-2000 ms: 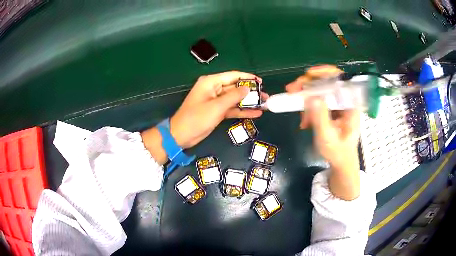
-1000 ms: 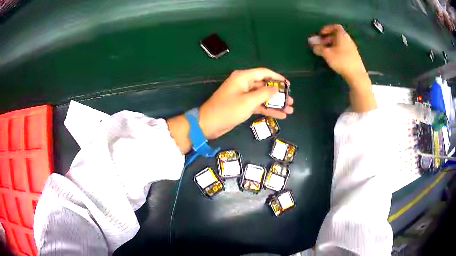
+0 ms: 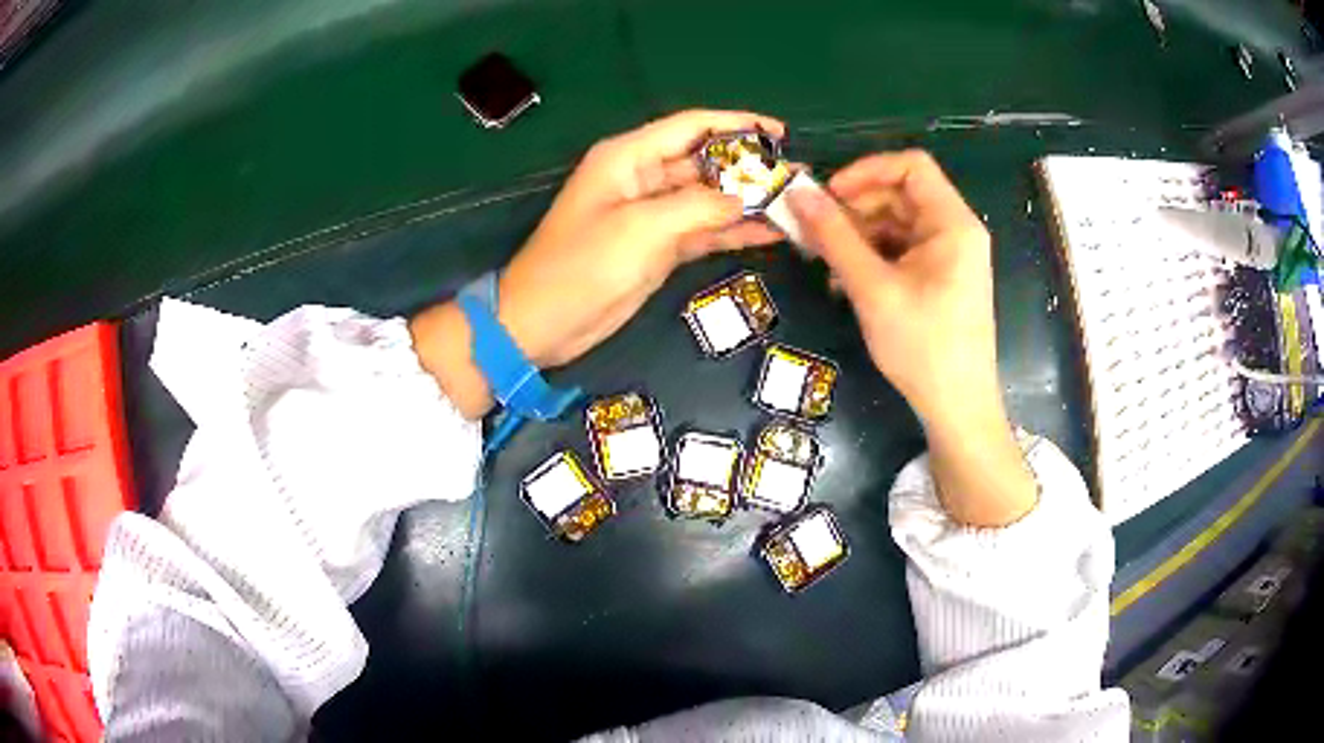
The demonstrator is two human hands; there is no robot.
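My left hand point(image 3: 617, 247) holds an open smartwatch housing point(image 3: 744, 163) by its edges, open side up, with gold-orange and white inside. My right hand point(image 3: 915, 261) pinches a small flat white battery point(image 3: 791, 212) at the housing's lower right edge. The battery is tilted, and the fingers partly hide it. I cannot tell whether it is joined to the housing. A cluster of several open housings point(image 3: 707, 468) lies on the dark green surface below my hands, each with a white block and gold-orange area.
A black glossy square point(image 3: 497, 89) lies on the green belt. A red compartment tray point(image 3: 66, 494) stands at the left edge. A white perforated mat point(image 3: 1147, 334) lies at right, with the syringe point(image 3: 1227, 232) over it beside the dispenser controller point(image 3: 1278, 349). A blue strap point(image 3: 498, 349) circles my left wrist.
The syringe has left my right hand. That hand reached to the belt, took a small white piece, and came back to the housing. My left hand still holds the housing.
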